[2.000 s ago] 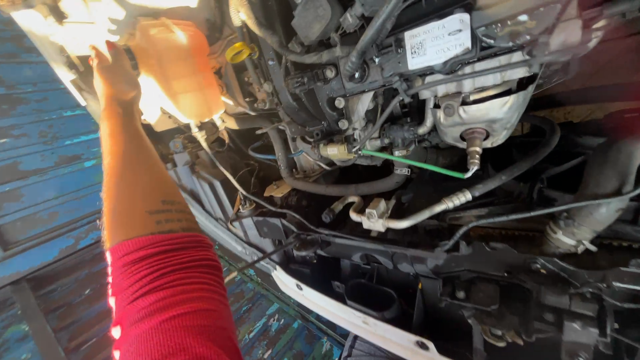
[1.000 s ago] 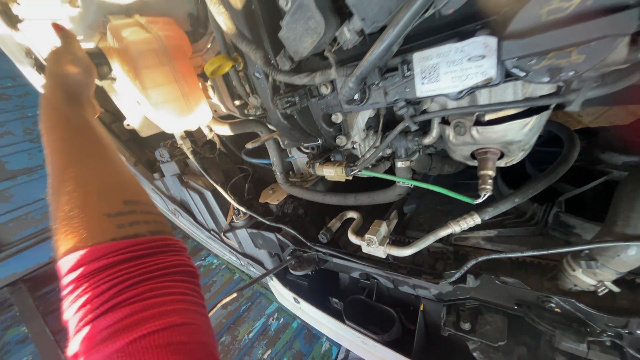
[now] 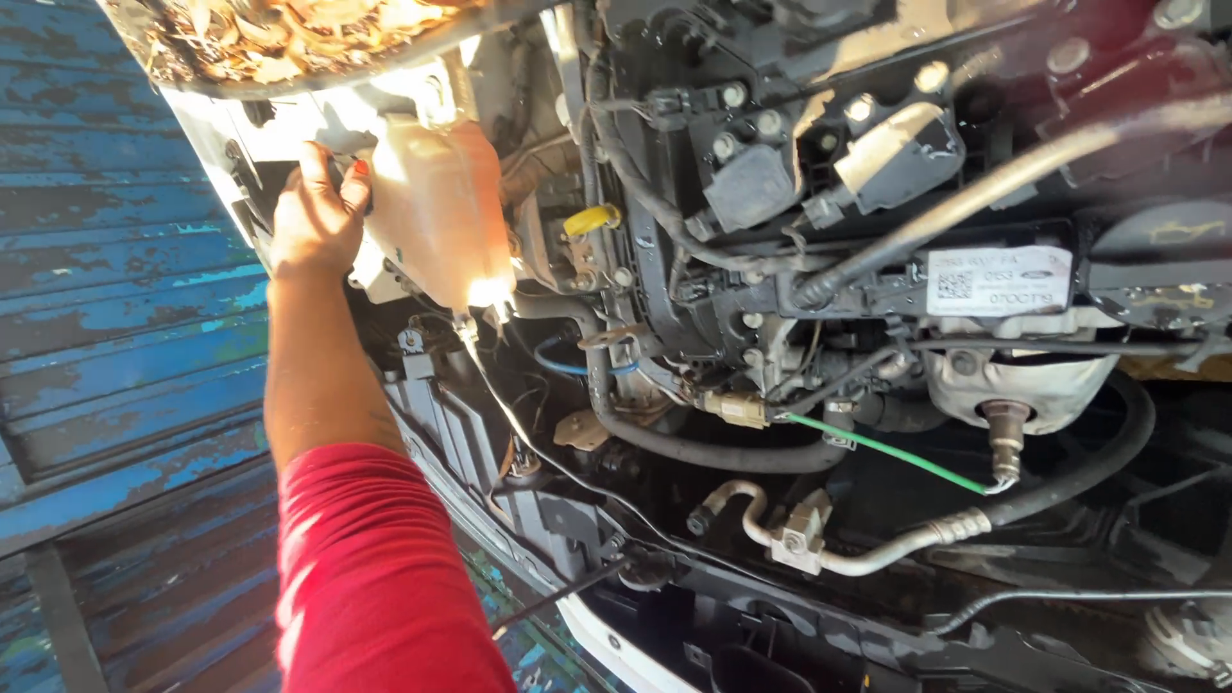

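My left hand [image 3: 322,217], in a red sleeve, reaches up at the left, between the white body edge and the translucent coolant reservoir [image 3: 443,207]. Its index finger and thumb are close together beside the tank's left side. Glare and the hand itself hide whether anything small is pinched there. A pale thin hose [image 3: 496,390] runs down from the reservoir's lower end. To its right are the yellow dipstick handle [image 3: 592,221] and the engine. My right hand is out of view.
Dry leaves [image 3: 279,38] fill the cowl area at the top left. An oxygen sensor [image 3: 1006,438] with a green-sleeved wire [image 3: 885,452] and a metal hose fitting [image 3: 801,534] sit at the right. Blue slatted boards [image 3: 125,241] lie beyond the car, and a thin rod [image 3: 563,597] crosses the front edge.
The view has shifted, bringing in the leaves and more of the engine's top. My left hand now shows clear of the strong glare, its fingers beside the reservoir.
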